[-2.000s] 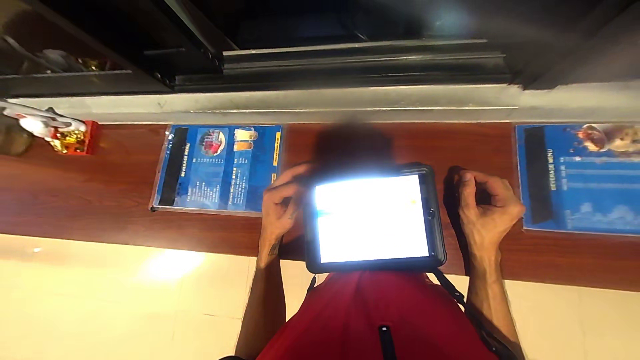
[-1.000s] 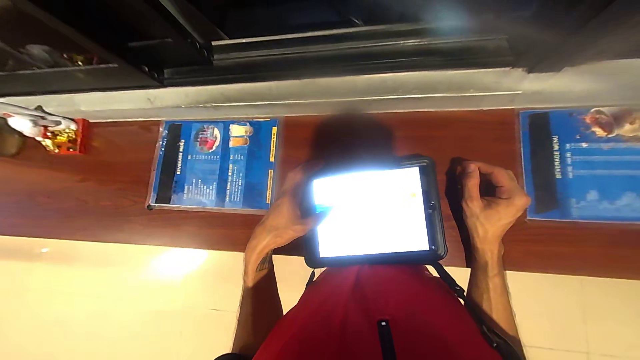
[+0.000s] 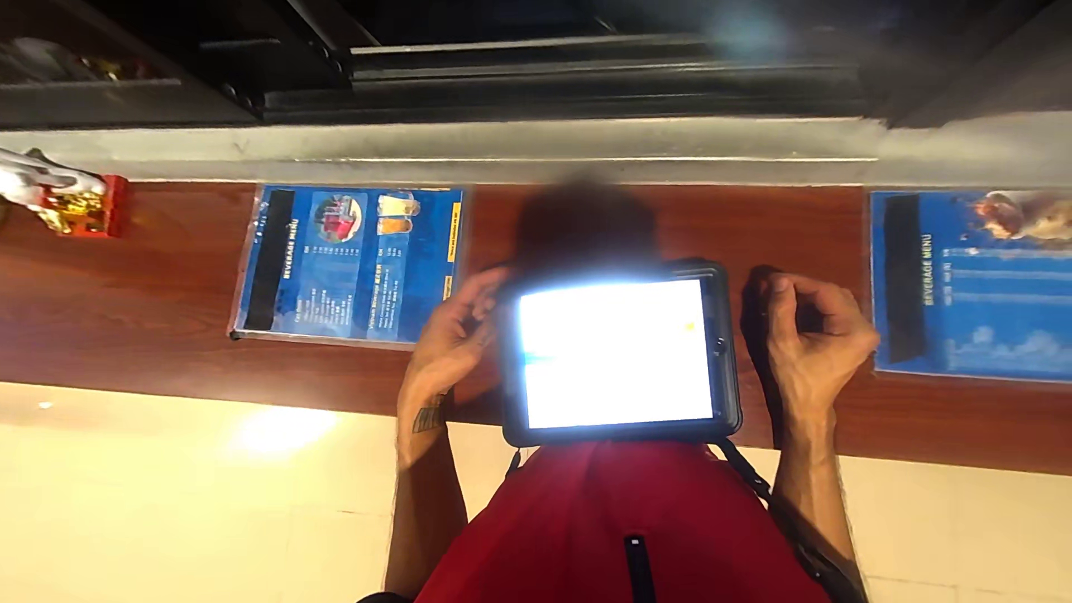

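A tablet in a black case [image 3: 620, 352], its screen glaring white, lies at the near edge of the brown wooden counter, with a strap at its lower right corner. Beside its left edge is my left hand [image 3: 456, 335], fingers slightly curled and apart; whether it touches the case I cannot tell. My right hand [image 3: 816, 339] rests on the counter to the right of the tablet, apart from it. Its thumb and curled forefinger come close together, and no object shows between them.
Blue laminated beverage menus lie left [image 3: 352, 264] and right [image 3: 980, 285] on the wooden counter [image 3: 126, 318]. A figurine with a red base [image 3: 105, 205] stands at the far left. A dark metal frame [image 3: 586, 92] runs behind a pale ledge [image 3: 586, 146]. Pale floor [image 3: 209, 494] shows below.
My left hand was partly over the tablet's left edge one second ago and is now drawn back to the left beside it. The tablet and my right hand have not plainly moved.
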